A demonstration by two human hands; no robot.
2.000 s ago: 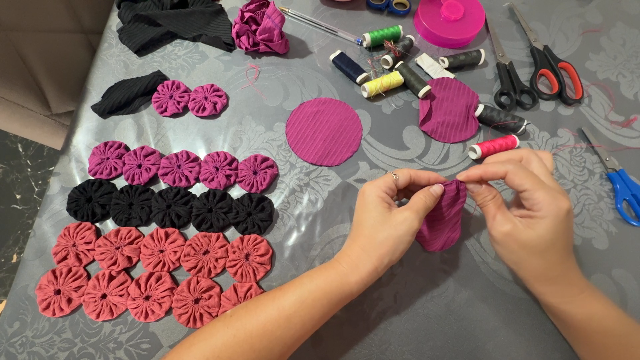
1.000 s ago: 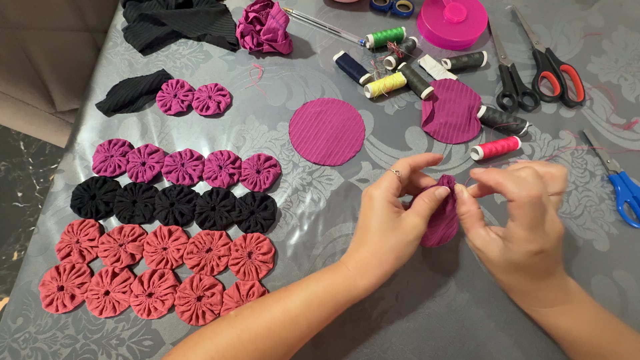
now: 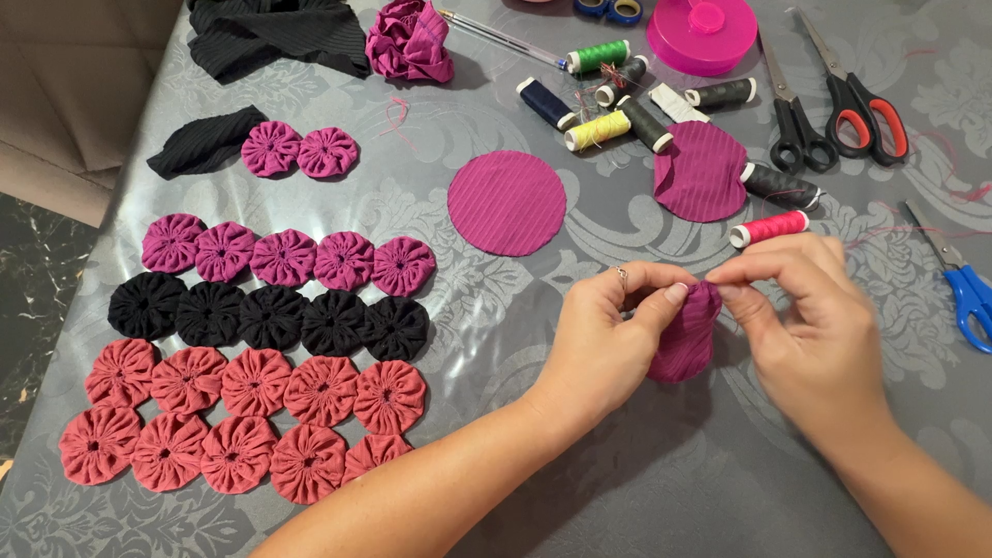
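My left hand (image 3: 620, 333) pinches the gathered top edge of a magenta ribbed fabric piece (image 3: 685, 341), which hangs below the fingertips. Close against its right side, my right hand (image 3: 798, 310) has thumb and forefinger together at the same edge; a needle or thread between them cannot be made out. Above the hands lie a flat magenta fabric circle (image 3: 507, 203) and another magenta piece with a folded left edge (image 3: 700, 172). A pink thread spool (image 3: 769, 229) lies just beyond my right hand.
Rows of gathered fabric rosettes, magenta (image 3: 284, 260), black (image 3: 271, 318) and coral (image 3: 256, 382), lie at left. Several thread spools, including a yellow one (image 3: 597, 130), are at the upper middle. Black-handled scissors (image 3: 866, 116) and blue-handled scissors (image 3: 967, 298) lie at right. Black cloth (image 3: 279, 35) lies at upper left.
My right hand has moved slightly about the fabric edge and is back close to my left fingertips. My left hand keeps its pinch on the magenta piece.
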